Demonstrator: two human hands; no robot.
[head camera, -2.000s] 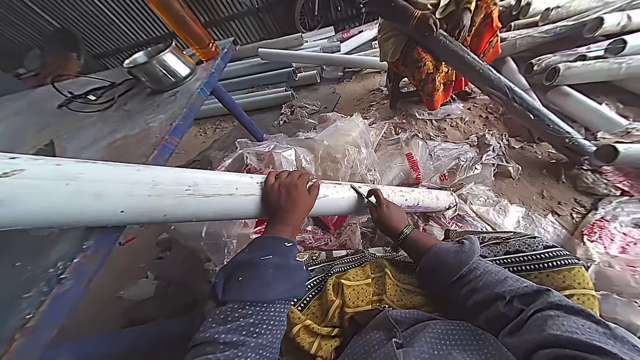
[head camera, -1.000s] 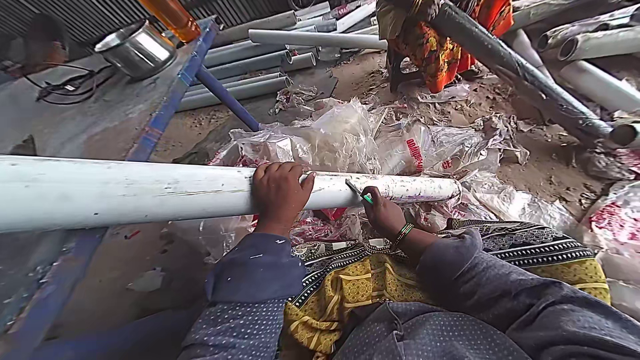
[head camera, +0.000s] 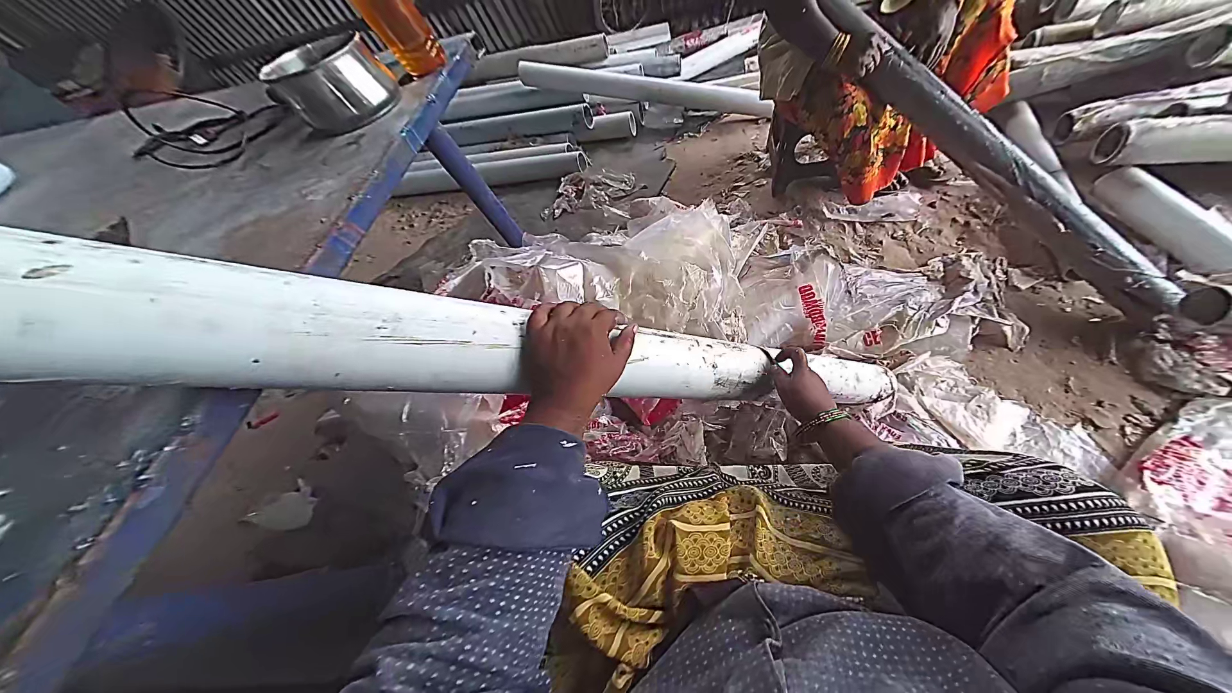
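Note:
A long white plastic pipe with brown scuffs runs from the left edge to the middle right, across the lap. My left hand lies over the pipe's top near mid-frame, its fingers curled on the far side. Farther right, near the pipe's end, my right hand is at the pipe with thumb and forefinger pinched together. A thin dark edge shows at those fingertips, too small to name; most of whatever is in the hand is hidden. A bangle circles the right wrist.
Crumpled plastic film covers the ground beyond the pipe. At left stands a blue-edged metal table with a steel pot and a black cable. Another person holds a dark pipe at upper right. Several grey pipes lie behind.
My right hand has moved right along the pipe, toward its end. The small green-handled tool seen in it a second ago is now mostly hidden. My left hand remains on the pipe.

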